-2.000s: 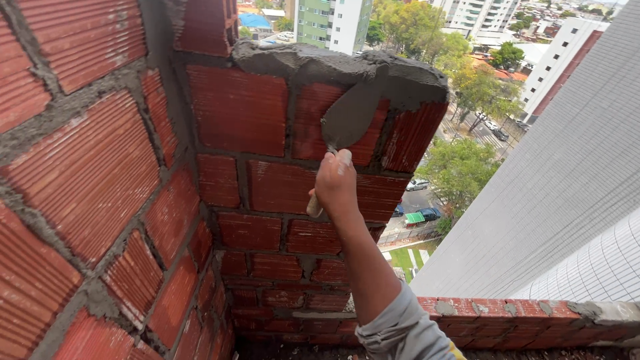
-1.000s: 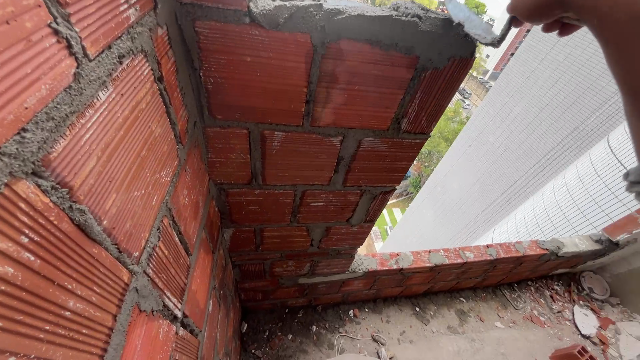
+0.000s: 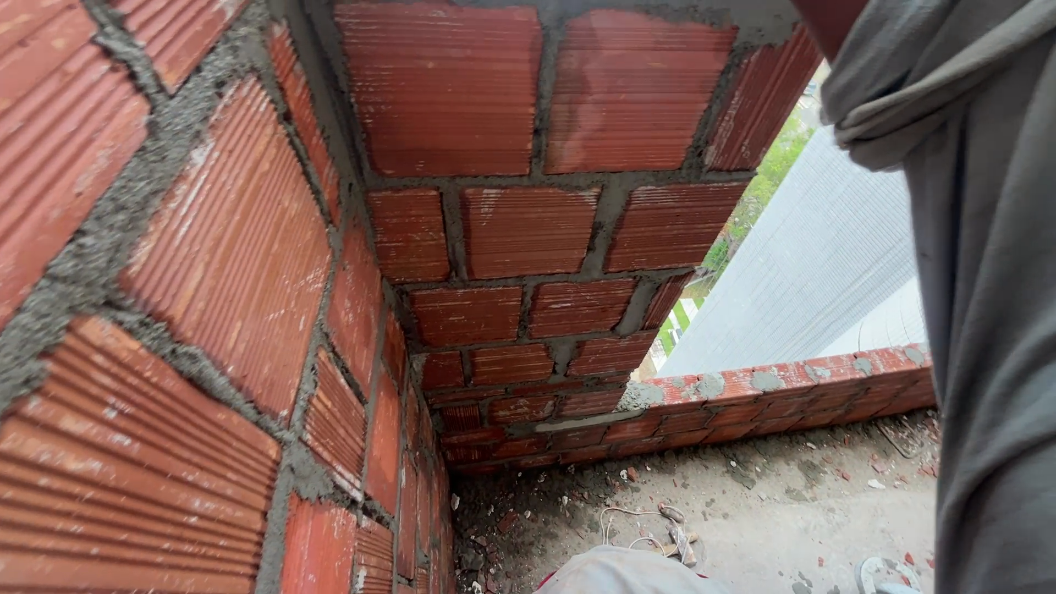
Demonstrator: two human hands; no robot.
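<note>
Neither of my hands shows in the head view. A grey sleeve point(image 3: 982, 247) hangs down the right side, with a small part of my arm at its upper left; the hand is outside the picture. In front of me stands a wall of red ribbed hollow clay bricks point(image 3: 445, 91), with grey mortar point(image 3: 602, 223) in its joints. Its top edge is cut off by the upper border. A second brick wall point(image 3: 239, 247) runs close along the left and meets it in a corner. No trowel is visible now.
A low brick wall point(image 3: 784, 384) with mortar dabs on top runs along the floor's edge. Beyond it lies a long drop beside a pale tiled building face point(image 3: 800, 247). Far below, the concrete floor point(image 3: 767, 503) holds rubble and a tool with a cord point(image 3: 678, 536).
Two seconds ago a hand held a trowel against the mortar at the wall top; one second ago the hand was at the upper right. Now it is out of view. The view has tilted down.
</note>
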